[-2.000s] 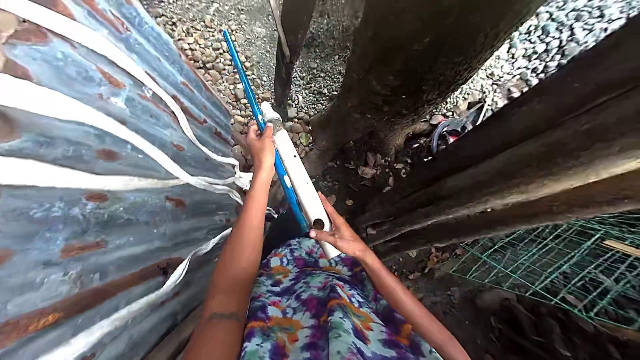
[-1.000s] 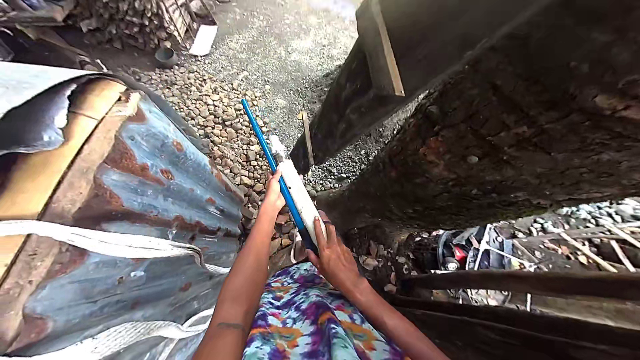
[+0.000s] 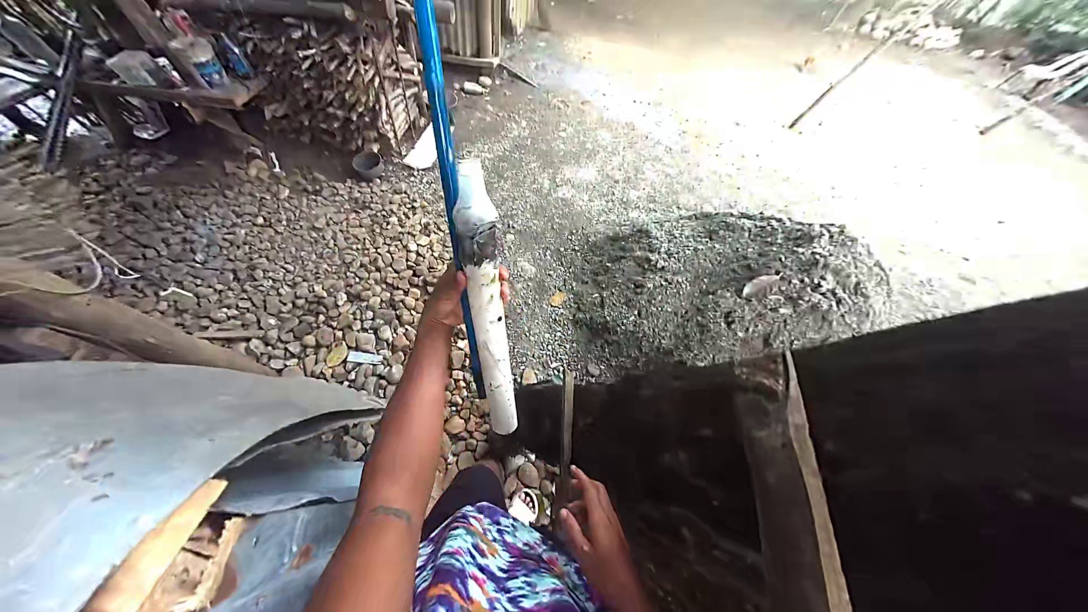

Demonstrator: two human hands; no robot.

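My left hand (image 3: pixel 449 297) is wrapped around a white plastic pipe (image 3: pixel 489 348) and a thin blue pipe (image 3: pixel 441 127), which lie side by side, with the fingertips showing at the white pipe's right edge. The white pipe has small dark holes and stains, a dark band near its upper part and a wider pale section above that. The blue pipe reaches well past its top to the frame's upper edge. My right hand (image 3: pixel 595 523) is low, near a thin upright wooden strip (image 3: pixel 567 425), with its fingers apart and nothing seen in it.
Bent metal sheeting (image 3: pixel 153 425) is close on my left, and a dark wooden post (image 3: pixel 765 459) on my right. Rounded stones (image 3: pixel 255 246) cover the ground ahead. Beyond are a gravel heap (image 3: pixel 722 280), a small dark pot (image 3: pixel 368 164), stacked firewood (image 3: pixel 323 85) and a shelf with bottles (image 3: pixel 200 93).
My right hand has come off the white pipe and dropped lower. My left hand still holds both pipes. The view has swung up toward the yard.
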